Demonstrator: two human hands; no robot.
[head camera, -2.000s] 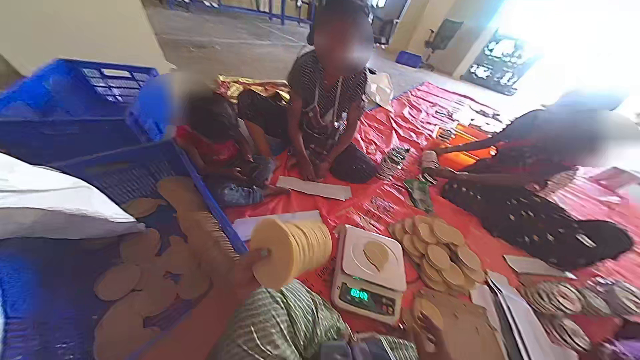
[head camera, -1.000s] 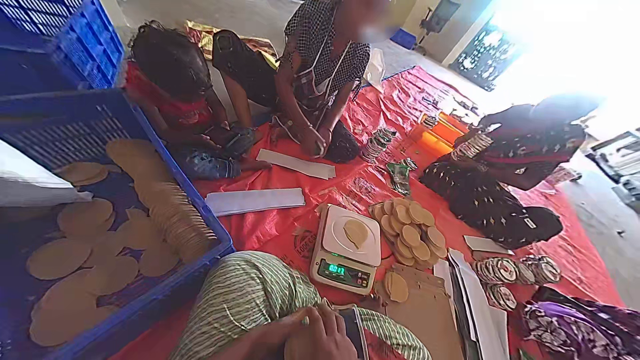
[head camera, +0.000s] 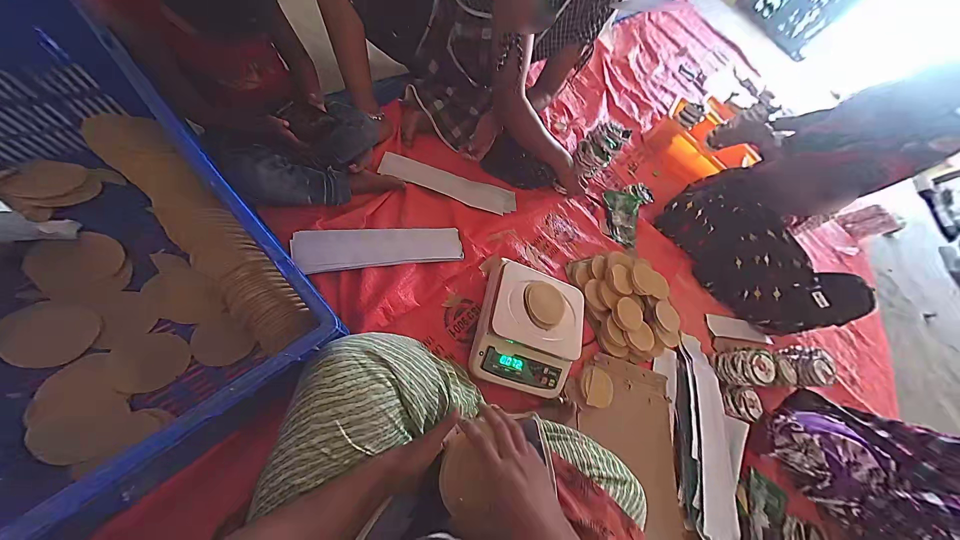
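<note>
At my lap, a stack of flat tan discs (head camera: 459, 480) is between my two hands. My left hand (head camera: 427, 446) holds the stack from its left side, and my right hand (head camera: 510, 457) lies over its top and right side with the fingers bent. Just ahead stands a white digital scale (head camera: 529, 326) with a lit green display. A few tan discs (head camera: 545, 304) rest on its pan. Right of the scale is a heap of similar discs (head camera: 630, 304), and a smaller few (head camera: 598, 386) lie on a brown cardboard sheet (head camera: 626, 442).
A blue plastic crate (head camera: 300, 337) with many tan discs stands at left. White paper strips (head camera: 375, 249) lie on the red sheet (head camera: 420, 300). Several people sit around it. Packed disc stacks (head camera: 772, 367) and long paper strips (head camera: 709, 435) are at right, an orange container (head camera: 679, 146) farther back.
Two seconds ago my left hand held a tall disc stack beside the scale; now both hands are together at my lap around discs. The view has tilted down and nearer.
</note>
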